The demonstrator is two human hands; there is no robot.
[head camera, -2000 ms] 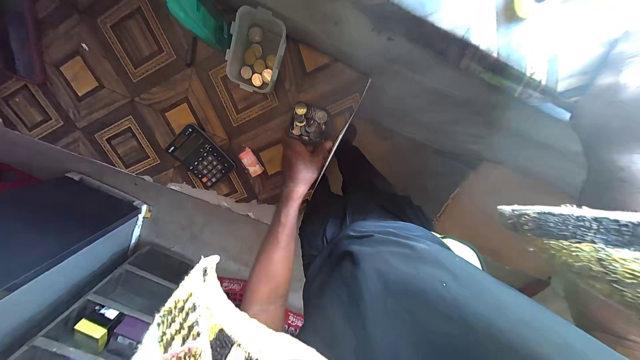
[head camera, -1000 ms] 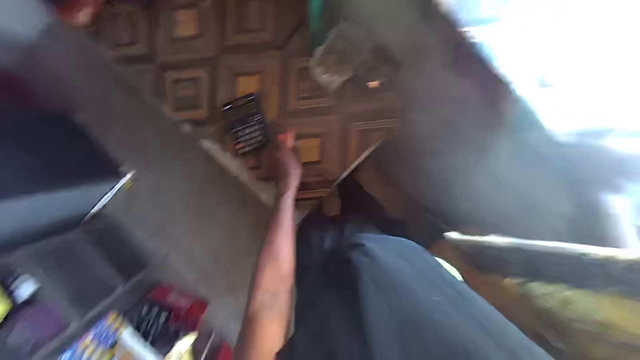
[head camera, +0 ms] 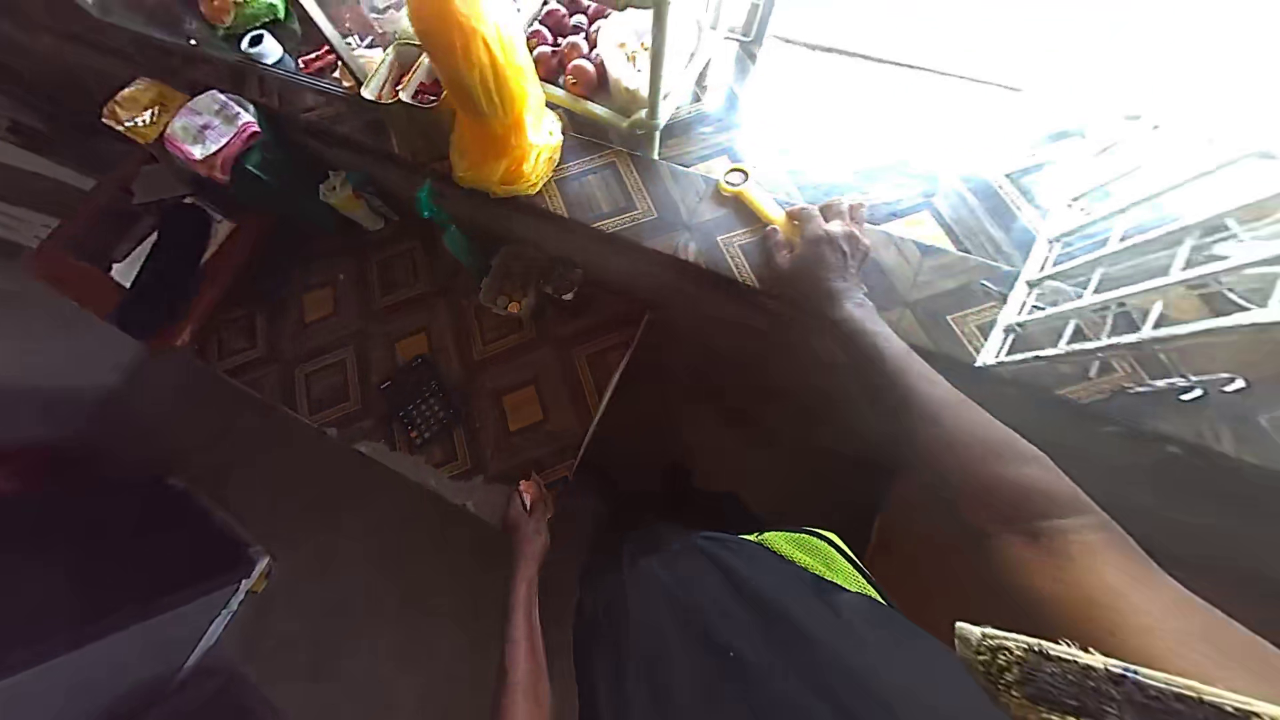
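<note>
My left hand (head camera: 530, 515), low in the centre, is closed on a small orange-pink item, possibly folded paper. Up and left of it, a black calculator (head camera: 420, 402) lies on the patterned lower surface. Beyond that stand a translucent tub of coins (head camera: 510, 285) and a smaller coin container (head camera: 562, 281). My right hand (head camera: 825, 245) is at the edge of the higher counter, its fingers against a yellow object with a ring-shaped end (head camera: 757, 200). The palm side is hidden, so whether it grips this object or only touches it is unclear.
A yellow plastic bag (head camera: 495, 110) stands on the higher counter (head camera: 690, 240), near reddish round produce (head camera: 575, 50) behind a frame. White metal grating (head camera: 1130, 270) is at the right. A wooden box (head camera: 75, 270) with dark contents sits at the left.
The view has swung toward the higher counter. My left hand has moved from the small coin container to near the lower surface's edge. The orange-pink item beside the calculator is gone from there. My right hand has come into view.
</note>
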